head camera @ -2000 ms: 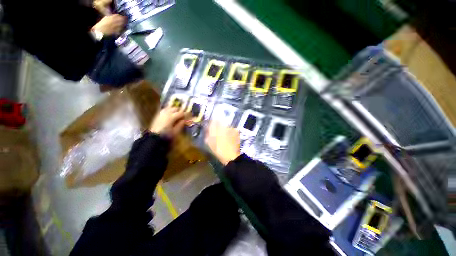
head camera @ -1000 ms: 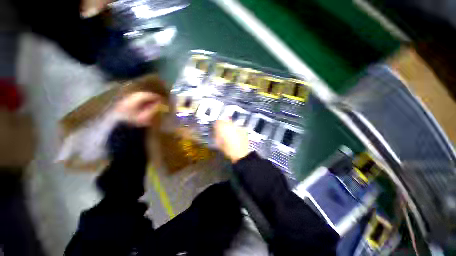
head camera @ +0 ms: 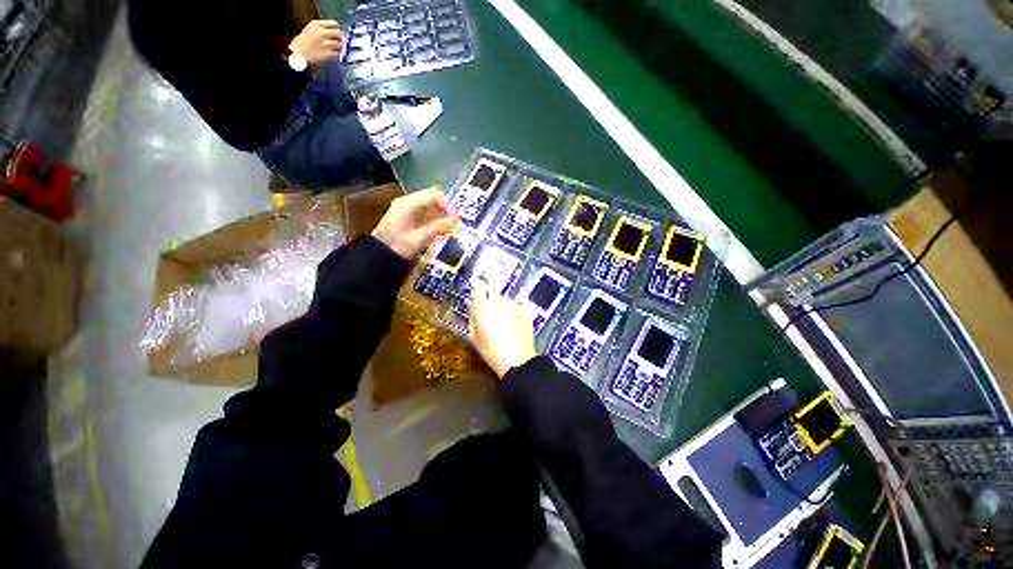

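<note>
A clear blister tray holds two rows of keypad phones, face up, on the dark-green bench. The far-row phones have yellow screen borders. In the near row the leftmost phone shows yellow at its screen; the others look whitish without it. My left hand is at the top of the leftmost near-row phone, fingertips close together; what they pinch is unclear. My right hand rests over the second near-row phone, its fingertips at the lower screen edge and its grip hidden.
An open brown carton left of the bench holds clear plastic; yellow scraps lie beneath the tray's near edge. Right are a blue-white fixture with a yellow-bordered phone, and a grey tester. Another person's hand touches a tray upper left.
My left hand has moved from over the carton back to the tray's left end. My right hand stays by the near row. The view has shifted and is sharper.
</note>
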